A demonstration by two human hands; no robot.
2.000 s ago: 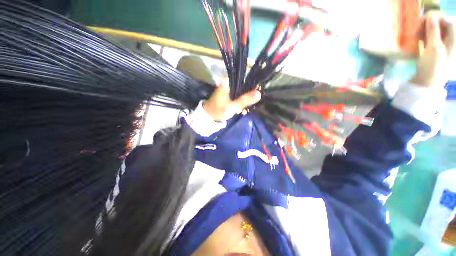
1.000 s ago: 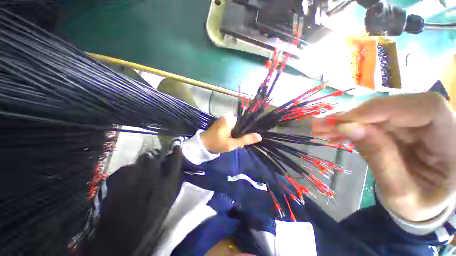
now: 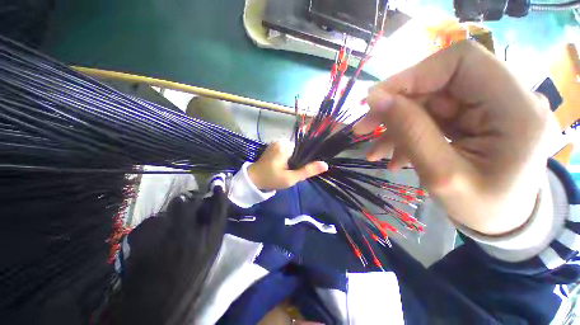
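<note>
My left hand (image 3: 280,168) is closed around a thick bunch of black cables (image 3: 146,120) above the lap. The cables run off to the left edge. Their ends fan out to the right and upward, with red pieces (image 3: 381,225) and thin silvery tips. My right hand (image 3: 458,127) is large in front, right of the fan, and covers part of the ends. Its thumb and index fingertips are pinched together beside the upper red ends. A tiny red spot shows at the fingertips; whether it is held or lies behind cannot be told.
A black machine on a pale base (image 3: 280,38) stands on the green bench (image 3: 159,38) behind the yellowish edge. A parts bin (image 3: 480,35) is partly hidden by my right hand. A black cylindrical head (image 3: 490,7) is at the top. More dark cables hang at left.
My right hand has come from the bins to the right side of the fan, then farther left and up to the upper cable ends. My left hand keeps its hold on the bunch.
</note>
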